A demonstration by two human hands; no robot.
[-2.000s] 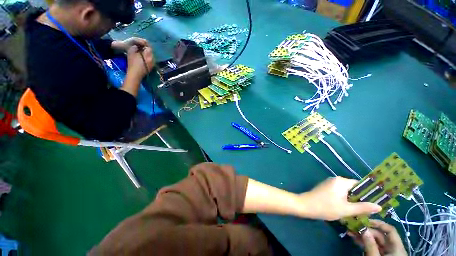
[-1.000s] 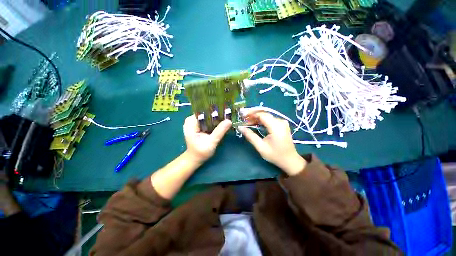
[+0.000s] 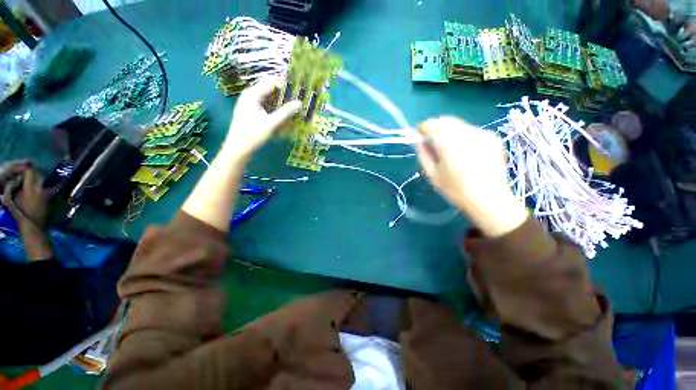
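My left hand holds a yellow-green circuit board panel, blurred, raised at centre left. White cables run from the panel's right side to my right hand, which is closed around them. Below the held panel, another wired board lies on the mat, partly covered. A white lead from it curves right. A large pile of white connector cables lies right of my right hand.
Wired boards lie behind my left hand. Board stacks stand at left and far right. Blue cutters lie by my left forearm. Dark equipment is at left. Other people's hands show at the left edge and top right.
The panel has moved up and left in my left hand, over the wired board on the mat. My right hand has moved right, from the panel's edge to its cables.
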